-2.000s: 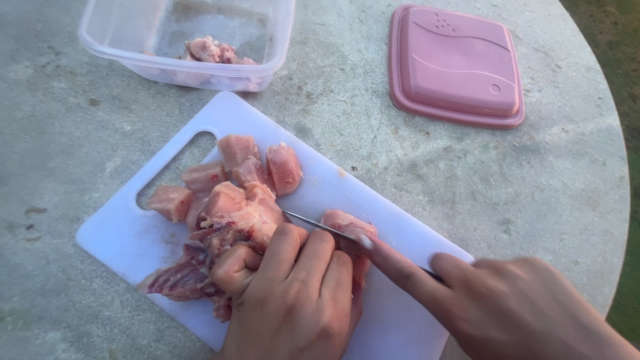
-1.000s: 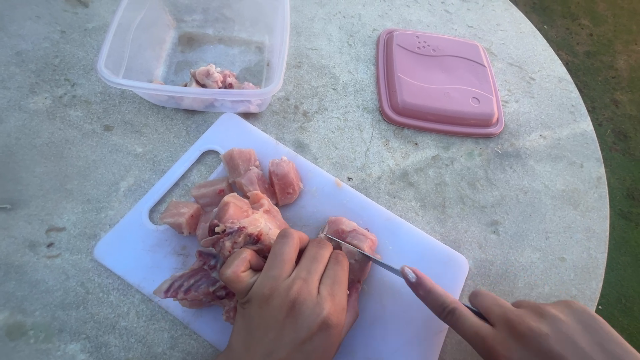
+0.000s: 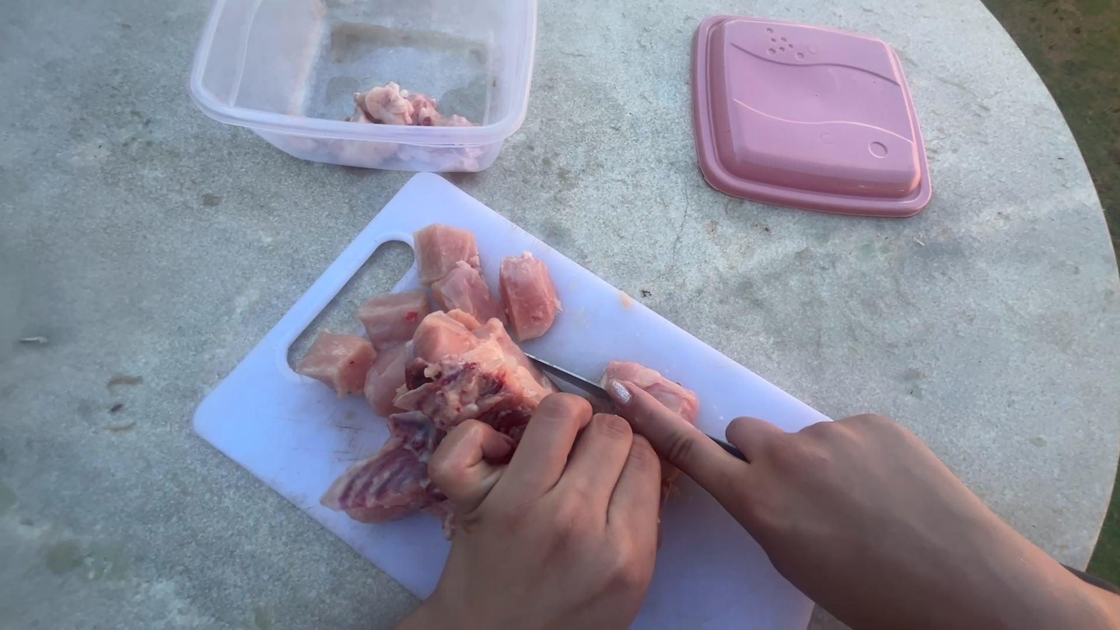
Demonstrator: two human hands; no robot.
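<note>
A white plastic cutting board lies at an angle on the table. My left hand presses down on a bony piece of raw chicken, fingers curled over it. A knife is in my right hand, its handle mostly hidden in the palm and my index finger stretched along the blade. The blade's tip end touches the right side of the chicken, just above my left fingers. Several cut chunks of raw chicken sit near the board's handle slot. Another piece of chicken lies beyond the blade, partly behind my index finger.
A clear plastic container with some raw meat scraps stands behind the board. To the right of it lies a pink plastic lid. The round stone-like table has its curved edge at the right, with grass beyond.
The knife has moved left from the separate chicken piece at the right to the side of the bony piece. My left hand stays on the chicken.
</note>
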